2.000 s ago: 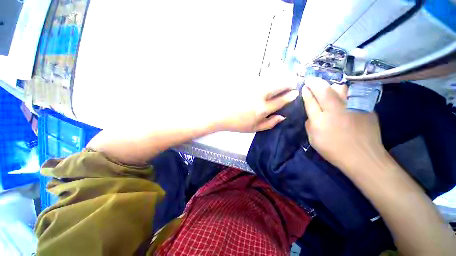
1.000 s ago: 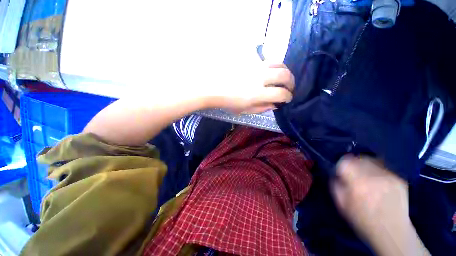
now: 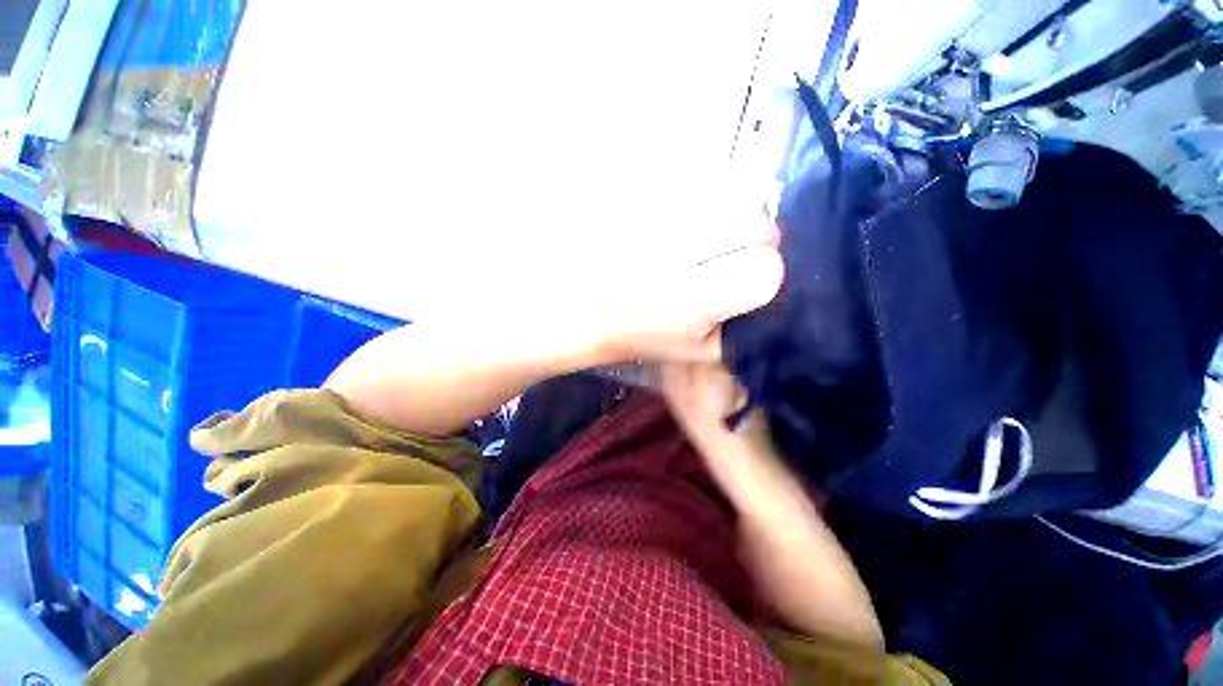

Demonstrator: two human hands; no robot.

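A dark navy garment (image 3: 993, 308) lies over the right part of the white table and hangs down at the front. A white drawcord loop (image 3: 976, 480) lies on it. A narrow dark strip (image 3: 817, 118) sticks up near the presser foot area (image 3: 925, 123). My left hand (image 3: 731, 288) holds the garment's left edge, its fingers partly washed out by glare. My right hand (image 3: 700, 389) is blurred, just below the left hand at the cloth's edge by the table front; its fingers are unclear.
The white sewing machine head (image 3: 1100, 54) is at the upper right, with a grey cylinder fitting (image 3: 1002, 164) below it. The white table (image 3: 470, 161) has a taped left end (image 3: 141, 134). A blue crate (image 3: 181, 402) stands at the left. A red checked apron (image 3: 590, 576) covers my lap.
My right hand has moved left across the garment to beside my left hand. The drawcord loop has shifted down and left. The view has swung, so more of the machine shows than one second ago.
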